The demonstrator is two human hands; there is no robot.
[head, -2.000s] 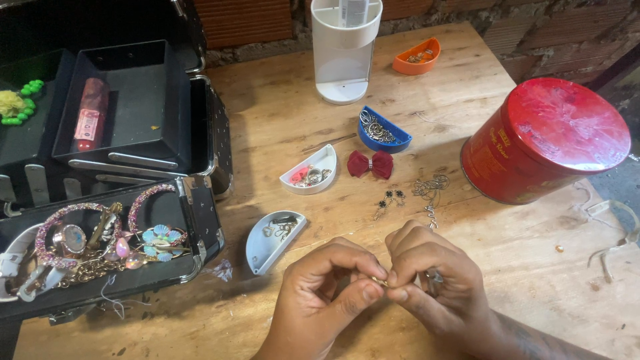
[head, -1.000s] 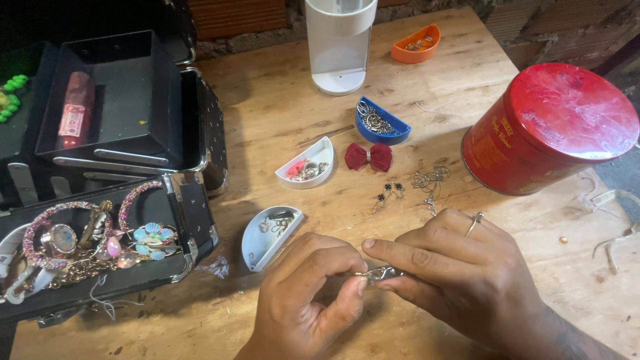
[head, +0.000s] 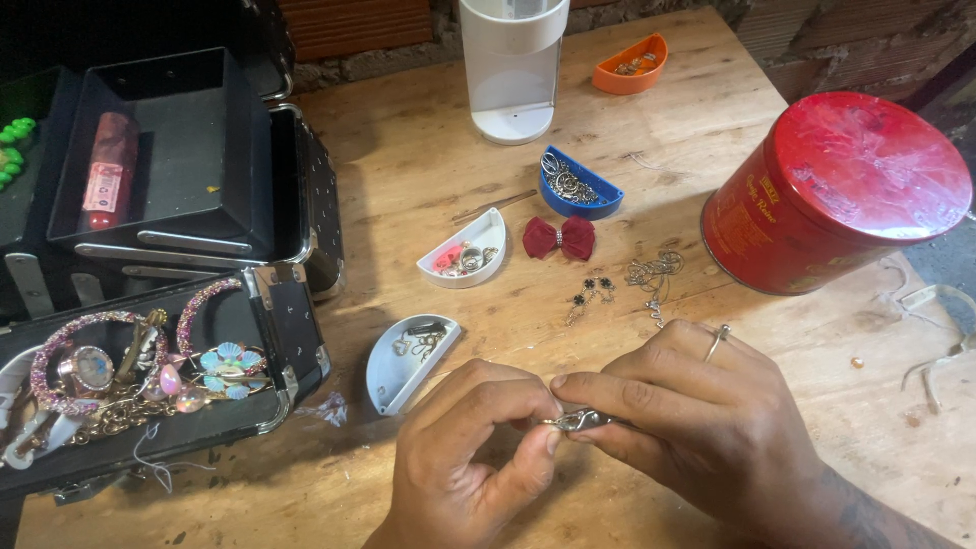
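Observation:
Near the front of the wooden table, my left hand pinches one end of a small silver-coloured metal jewelry piece between thumb and forefinger. My right hand, with a ring on one finger, grips the other end. Just beyond my hands lie a fine silver chain and a bracelet with dark flower shapes. A dark red bow is behind them. Half-round trays hold small jewelry: a pale grey one beside my left hand, a white one, and a blue one.
At left stands an open black jewelry case with bracelets, a watch and chains. A red tin stands at right, near a pale strap. Farther back are a white holder and an orange tray against the brick wall side.
Two seconds ago my fingertips were close together over a small piece. My right hand has since turned flatter, palm down, and the metal piece shows between my hands.

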